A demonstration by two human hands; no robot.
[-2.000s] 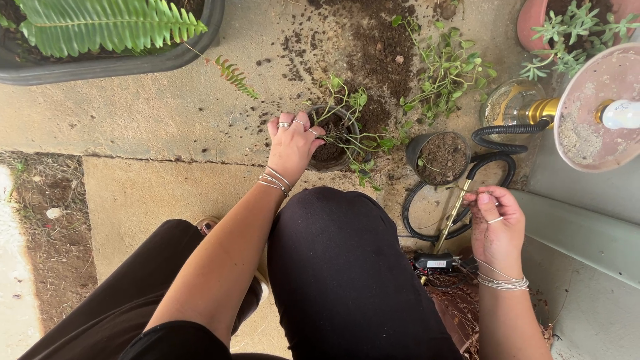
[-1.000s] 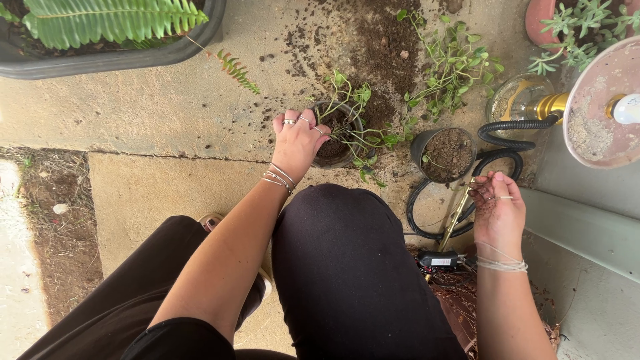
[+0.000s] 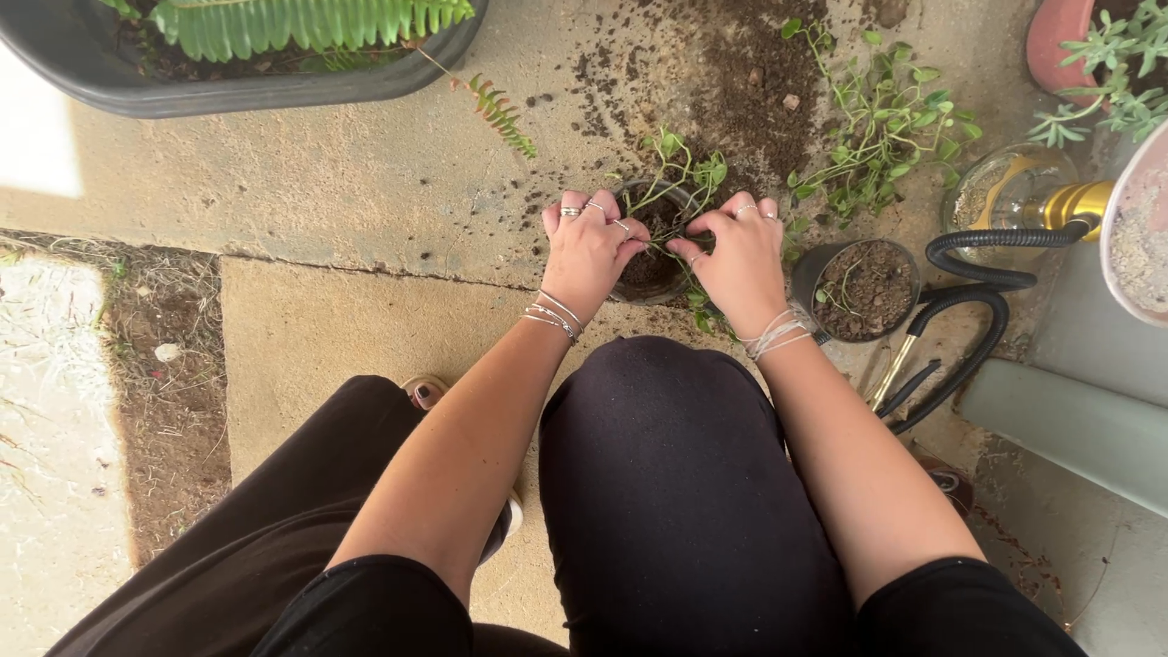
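A dark plastic pot (image 3: pixel 650 290) with soil stands on the concrete in front of my knee, green trailing stems (image 3: pixel 677 169) rising from it and spilling over its rim. My left hand (image 3: pixel 591 239) is at the pot's left side, thumb and forefinger pinched on a thin stem. From the right, my right hand (image 3: pixel 737 255) reaches over the rim, its thumb and forefinger also pinching a stem. The two hands' fingertips are close together above the soil. Just right of my right hand is a second dark pot (image 3: pixel 865 290), filled with soil and a small sprig.
Loose green cuttings (image 3: pixel 890 123) lie beyond the second pot, beside spilled soil (image 3: pixel 757 82). At right are a hookah's glass base (image 3: pixel 1004 187), its black hose (image 3: pixel 995 239) and a pink pot (image 3: pixel 1054 46). A long planter (image 3: pixel 365 89) with a fern stands at upper left.
My right hand has moved left from beside the hookah hose to the potted stems; the dark reddish clump it held one second ago no longer shows in it. My left hand has stayed at the pot.
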